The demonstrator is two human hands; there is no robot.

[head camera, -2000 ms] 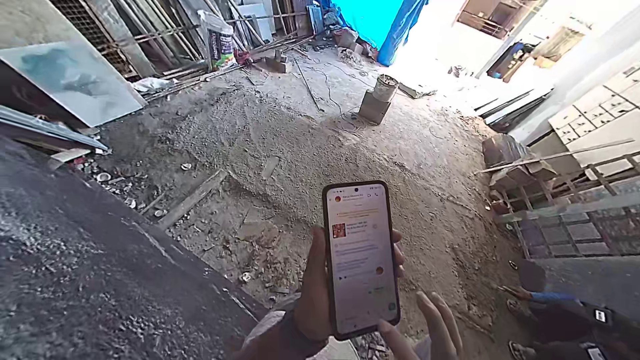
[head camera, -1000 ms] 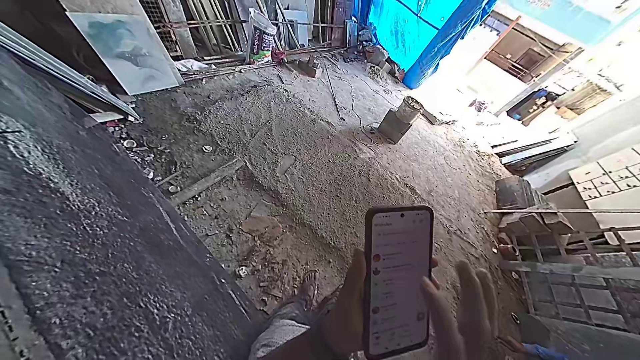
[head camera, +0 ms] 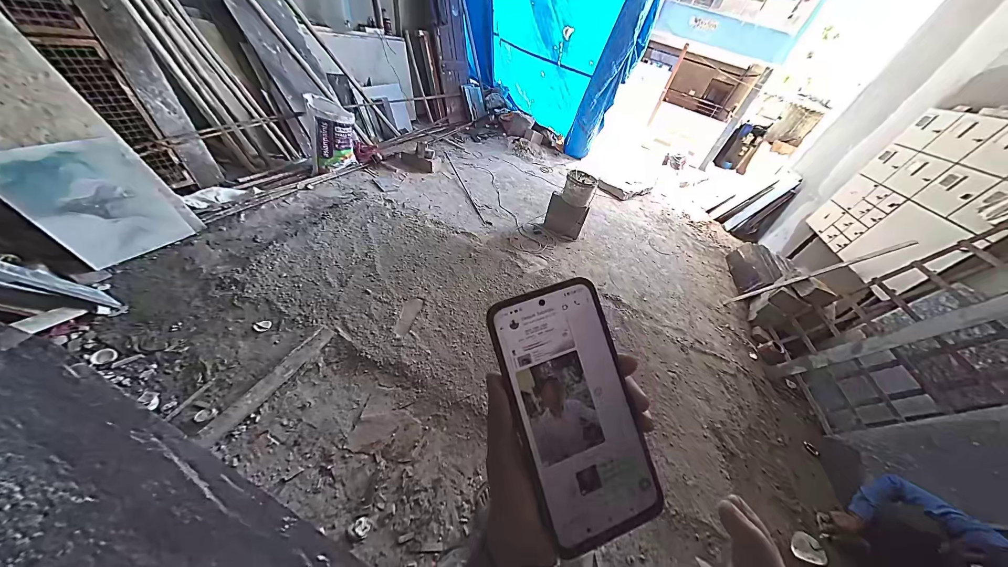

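Note:
A smartphone (head camera: pixel 579 417) with a lit screen is held upright, slightly tilted, in my left hand (head camera: pixel 512 480). The thumb lies along its left edge and fingertips curl round its right edge. The screen shows a chat with a picture in it. Low in the view, my right hand (head camera: pixel 748 531) is apart from the phone, to its right, with only some fingers visible and nothing seen in them. Beyond the phone spreads a bed of grey sand or gravel (head camera: pixel 378 276) on the ground.
A metal can stands on a block (head camera: pixel 565 218) beyond the phone. A wooden plank (head camera: pixel 268 386) lies left, near rubble. A paint bucket (head camera: pixel 331 138) stands by leaning boards. A blue tarpaulin (head camera: pixel 543 59) hangs behind. At lower right are a metal grille (head camera: pixel 906 386) and a person's blue sleeve (head camera: pixel 921 504).
The phone screen has gone from a list to a chat with a large picture. My right hand has moved away from the phone, down and to the right. The view has shifted.

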